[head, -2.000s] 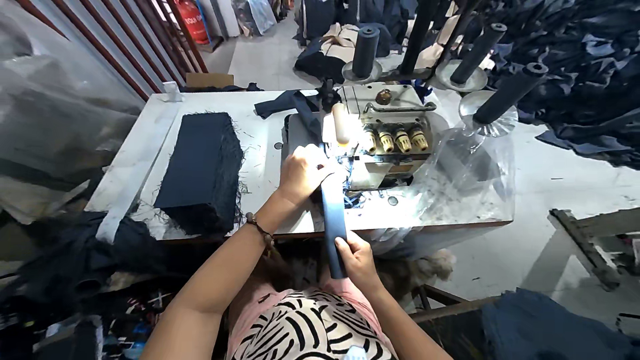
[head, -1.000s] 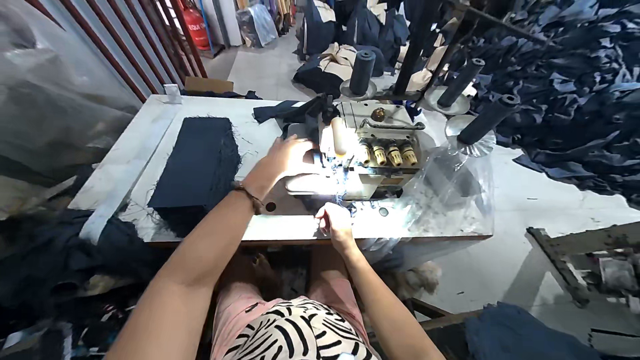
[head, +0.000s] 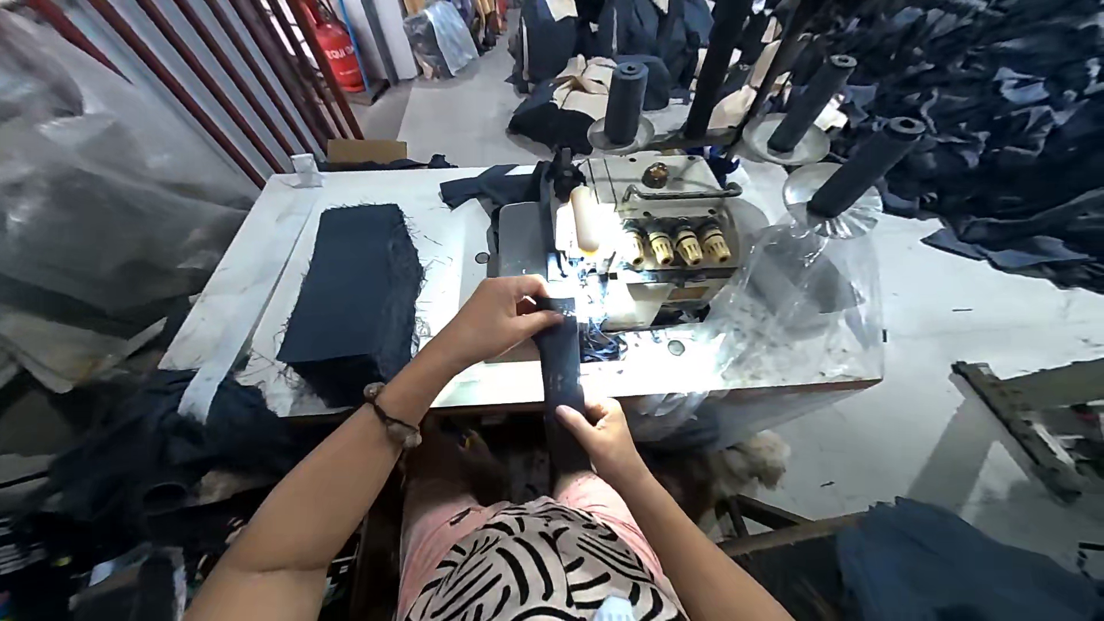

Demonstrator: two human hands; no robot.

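Note:
A dark blue fabric strip (head: 562, 362) runs from the lit needle area of an overlock sewing machine (head: 681, 233) down over the table's front edge. My left hand (head: 509, 319) pinches its upper part close to the presser foot. Lower down, my right hand (head: 599, 431) grips the strip near my lap. Left of the machine lies a thick stack of dark blue cut fabric pieces (head: 349, 285) with frayed edges. Dark thread cones (head: 625, 103) stand behind and to the right of the machine. The needle itself is lost in the glare.
The white table (head: 448, 250) carries a pale strip along its left side and a clear plastic bag (head: 776, 293) at right. Dark cloth (head: 259, 431) hangs at the left front. More dark fabric (head: 992, 112) is heaped at the back right; a red gas cylinder (head: 336, 52) stands behind.
One second ago my left hand was farther forward beside the machine head and my right hand at the table edge. Now my left hand is nearer me, my right lower, with the strip extended between them.

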